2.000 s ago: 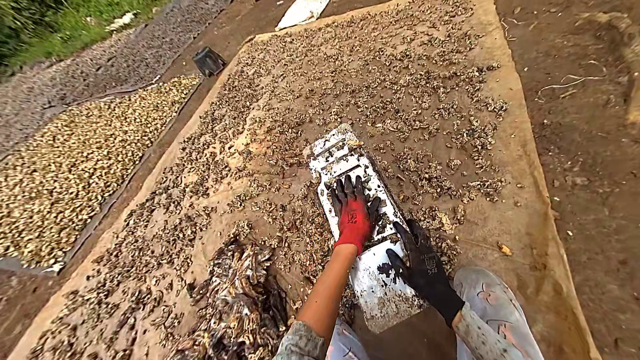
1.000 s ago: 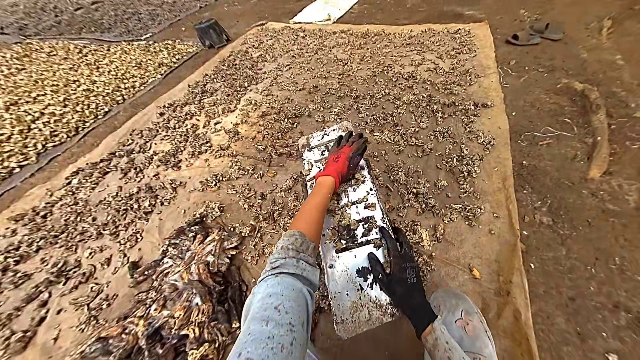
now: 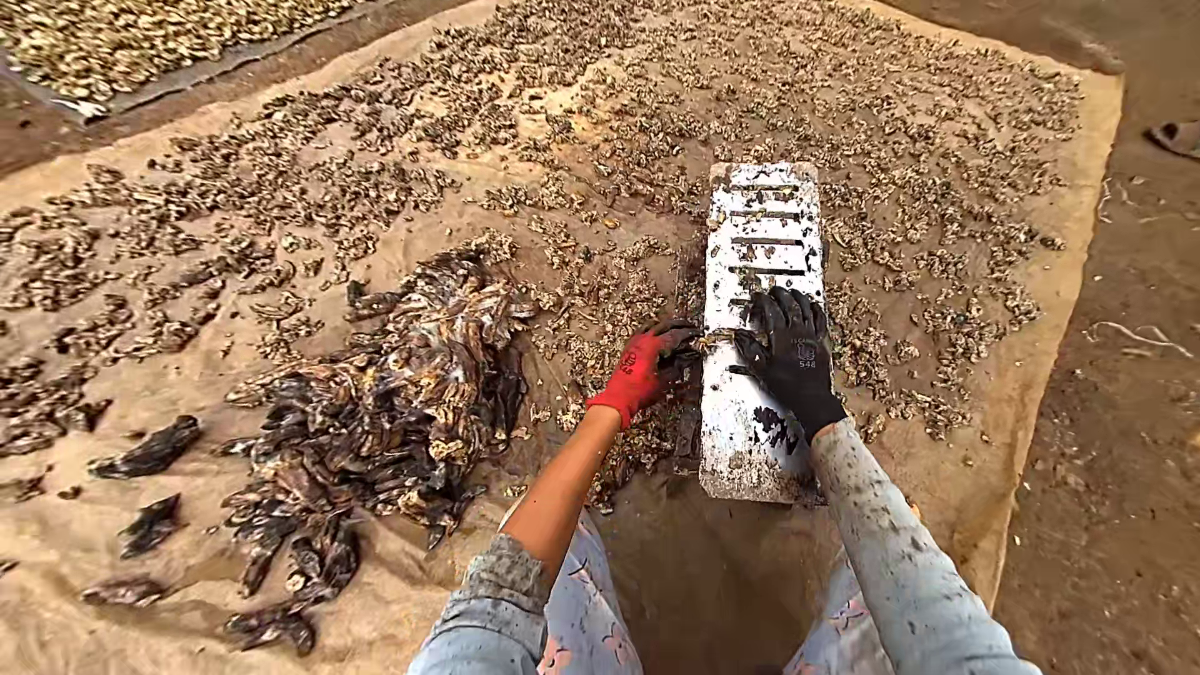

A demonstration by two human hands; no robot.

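A white slotted board (image 3: 750, 422), smeared with dark residue, lies lengthwise before my knees on a tan cloth. My left hand (image 3: 653, 364), in a red glove with dark fingertips, is at the board's left edge, its fingers on one end of a small brownish strip (image 3: 720, 339). My right hand (image 3: 792, 352), in a black glove, rests on the board with its thumb side at the strip's other end. Left of my hands lies a heap of dark, shrivelled, pod-like pieces (image 3: 403, 394). Small curled brown pieces (image 3: 600, 309) lie scattered around the board.
The tan cloth (image 3: 1041, 375) ends at bare soil on the right. Several dark pieces (image 3: 150, 448) lie loose left of the heap. Another sheet at the top left bears pale pieces (image 3: 141, 42). Part of a shoe (image 3: 1177, 138) shows at the right edge.
My left hand has left the board's upper part for its left edge. My right hand has moved farther up the board. The view has shifted, showing more of the heap.
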